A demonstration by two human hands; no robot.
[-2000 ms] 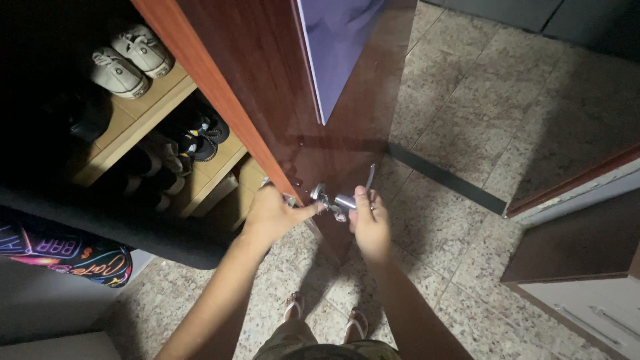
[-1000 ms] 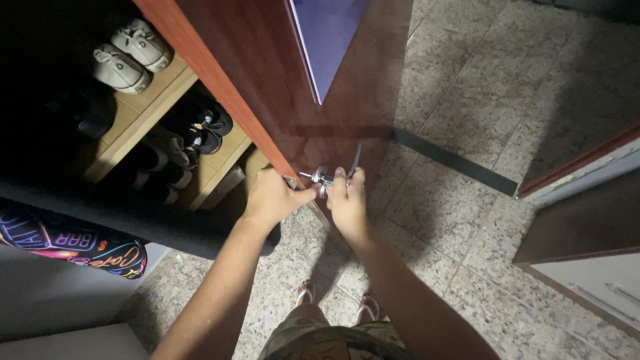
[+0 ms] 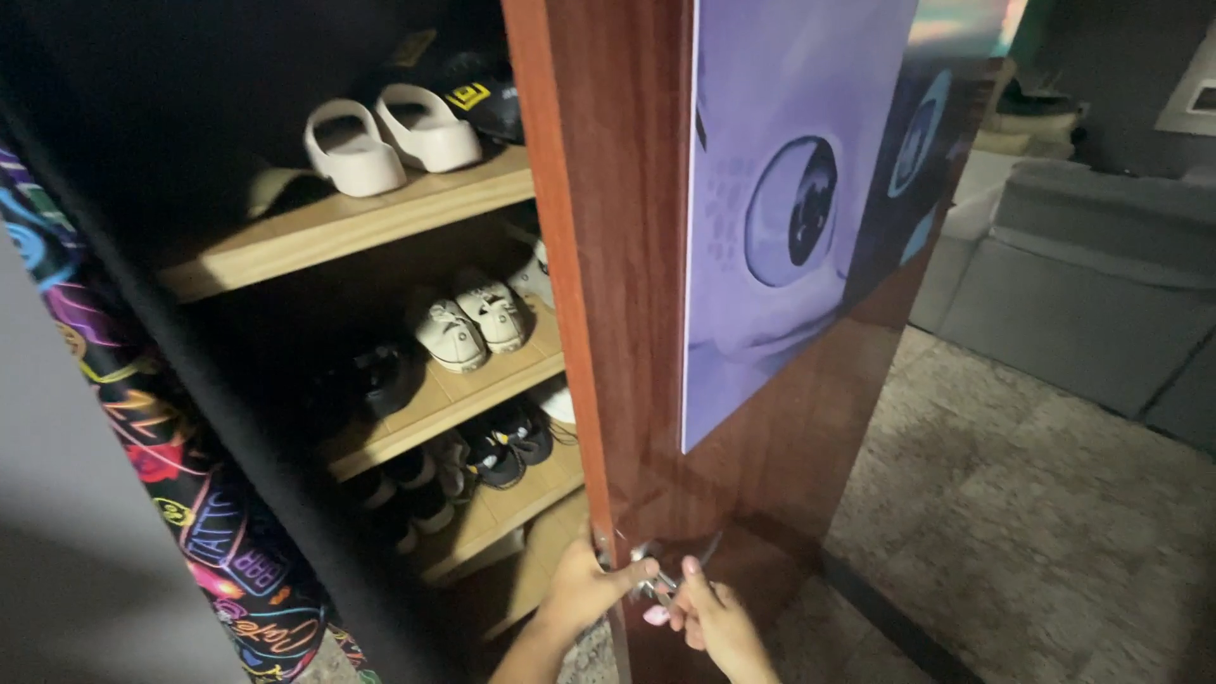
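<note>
A reddish-brown wooden door [image 3: 760,475] stands open, with a purple poster [image 3: 760,237] showing a large eye on its face. Low on its edge, my left hand [image 3: 584,589] grips around the edge, thumb against a small metal fitting [image 3: 646,565], apparently part of a door lock or handle. My right hand [image 3: 712,617] is on the door's face side, its fingers pinching a metal piece at the fitting; a thin curved grey piece [image 3: 711,546] rises beside it. A small pinkish thing [image 3: 656,616] shows below the fitting. Blur hides finer detail.
Left of the door, wooden shelves [image 3: 456,399] hold white clogs [image 3: 356,152], white sneakers [image 3: 451,332] and dark shoes [image 3: 494,451]. A neon-patterned cloth [image 3: 228,570] hangs at the far left. Beyond the door are a grey sofa [image 3: 1092,247], tiled floor [image 3: 997,475] and a dark floor strip [image 3: 883,617].
The view has tilted up strongly, bringing upper shelves and the sofa into sight. Both hands stay at the metal fitting on the door.
</note>
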